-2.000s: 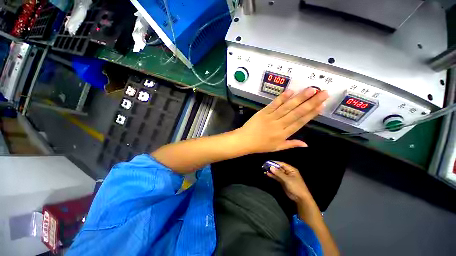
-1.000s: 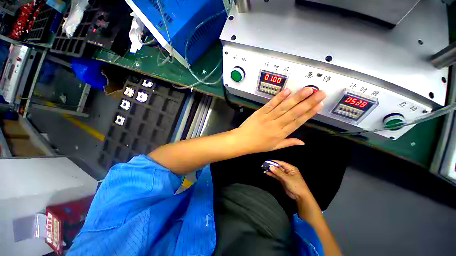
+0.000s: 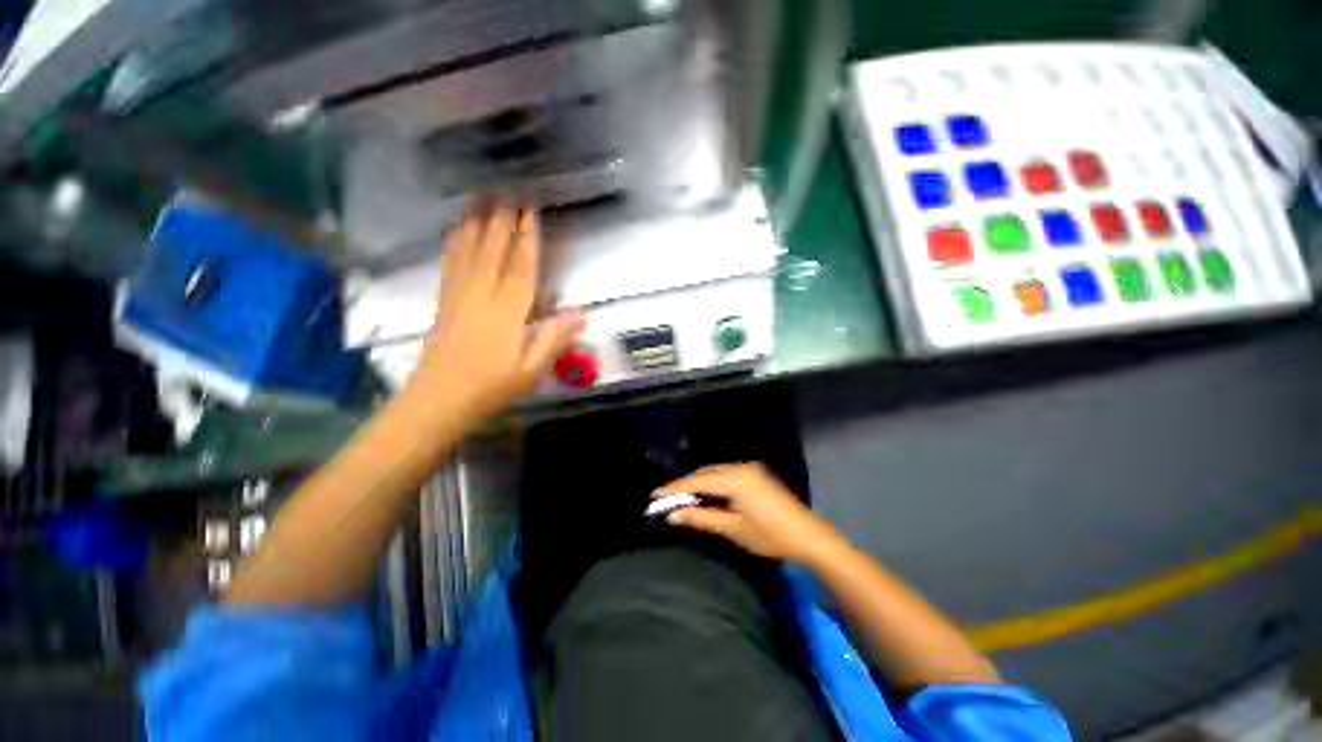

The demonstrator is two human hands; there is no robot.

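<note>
The white-grey press machine (image 3: 653,268) stands ahead; this frame is blurred. My left hand (image 3: 486,312) reaches over its front panel, fingers spread and pointing at the dark fixture area (image 3: 508,138), with nothing visible in it. The thumb is near the red stop button (image 3: 576,367). Whether the fingers touch the machine is unclear. My right hand (image 3: 747,510) is low over my lap, holding a small watch body (image 3: 673,505) with a pale rim between thumb and fingers. A green button (image 3: 729,335) and an unlit-looking display (image 3: 648,347) show on the panel.
A white watch tray (image 3: 916,297) on the green bench (image 3: 834,312) at right holds rows of watches with red, green and blue screens. The blue control box (image 3: 239,297) is at left. The black compartment tray is blurred at lower left. Grey floor with a yellow line lies lower right.
The view has swung right, bringing the white tray in. My left hand has moved from the red button up over the machine towards the fixture. My right hand still holds the watch.
</note>
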